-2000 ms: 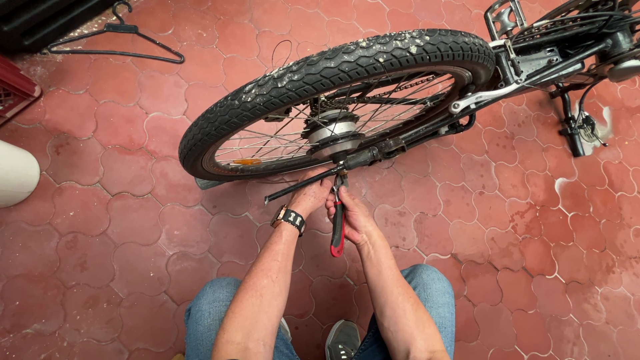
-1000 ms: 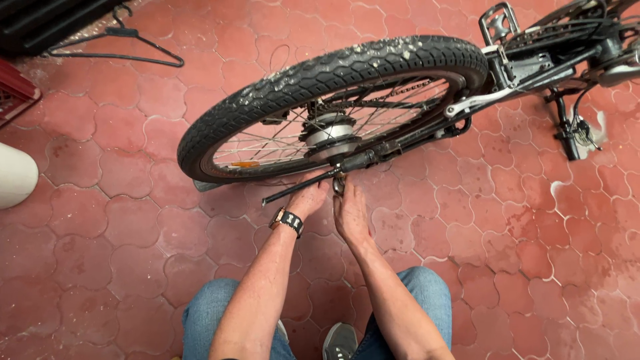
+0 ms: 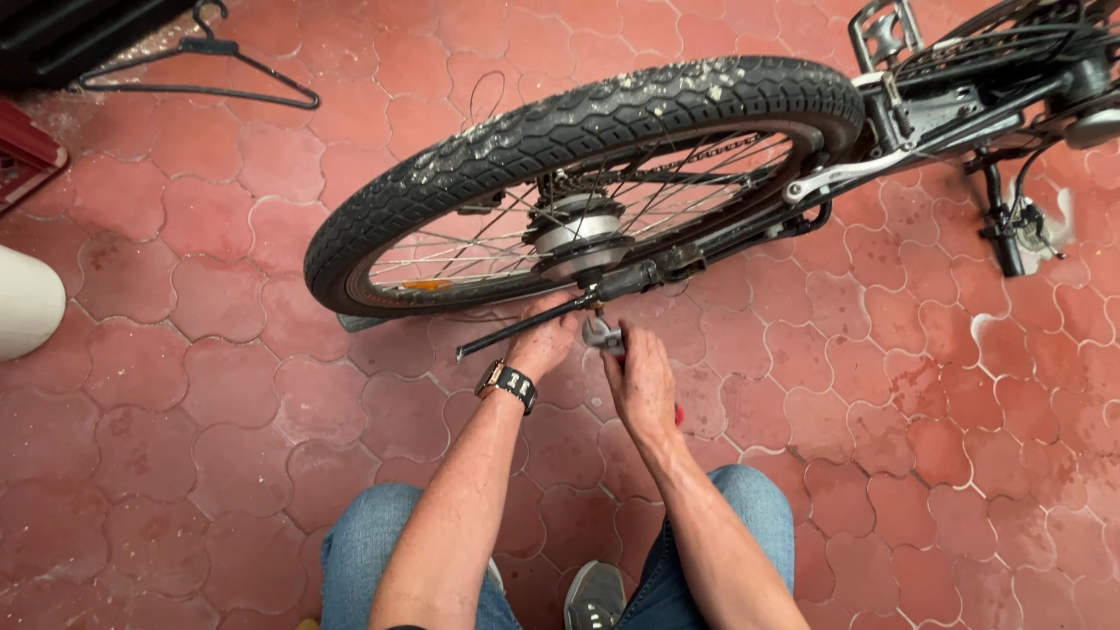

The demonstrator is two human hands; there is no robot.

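Observation:
A bicycle lies on its side, its rear tire (image 3: 577, 122) toward me and its silver hub (image 3: 577, 232) among the spokes. My right hand (image 3: 646, 376) is closed around an adjustable wrench (image 3: 602, 334), whose jaws are near the axle end (image 3: 595, 302); red handle parts show beside the palm. My left hand (image 3: 547, 337) is by the axle, behind a thin black rod (image 3: 516, 328) that sticks out to the left. Its fingertips are partly hidden, and whether they grip something cannot be told.
A black plastic hanger (image 3: 206, 66) lies on the red tiles at the upper left. A red crate (image 3: 26, 157) and a white rounded object (image 3: 26, 302) stand at the left edge. The bicycle's frame, pedal (image 3: 884, 35) and handlebar (image 3: 1006, 219) extend to the right.
The wrench's handle pointed down toward me two seconds ago; now my right hand covers most of it. My right hand has shifted slightly away from the axle since one second ago.

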